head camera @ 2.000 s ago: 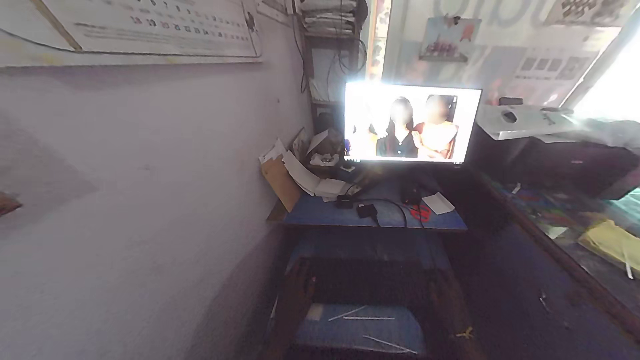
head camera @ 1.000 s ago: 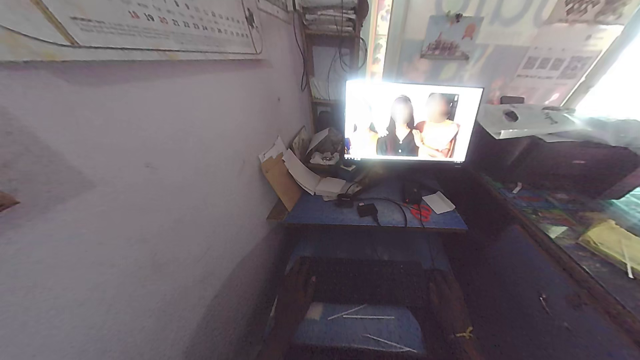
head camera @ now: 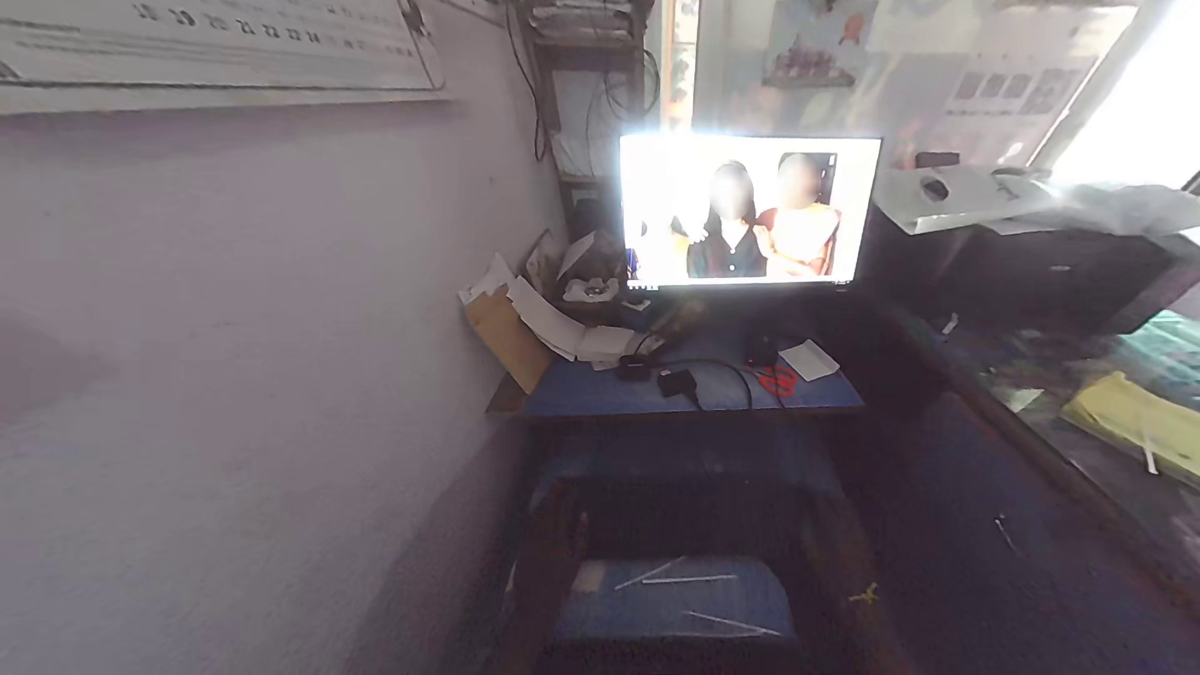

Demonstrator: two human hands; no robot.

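Note:
A dark keyboard (head camera: 694,516) lies on the lower blue shelf of the desk, its keys too dark to make out. My left hand (head camera: 560,525) rests at its left end, and my right hand (head camera: 834,530) is at its right end; shadow hides most of the fingers. Neither hand visibly lifts anything. A yellow band or thread (head camera: 864,593) is around my right wrist. Thin white sticks or strips (head camera: 689,579) lie below the keyboard. Above, a lit monitor (head camera: 750,211) displays a picture of people.
On the upper blue desktop (head camera: 600,392) are a black adapter with a cable (head camera: 677,382), red-handled scissors (head camera: 777,380), a white paper (head camera: 809,360) and leaning cardboard (head camera: 506,333). A wall stands close at left. At right, a black printer (head camera: 1050,272) and yellow packet (head camera: 1134,417) sit on a counter.

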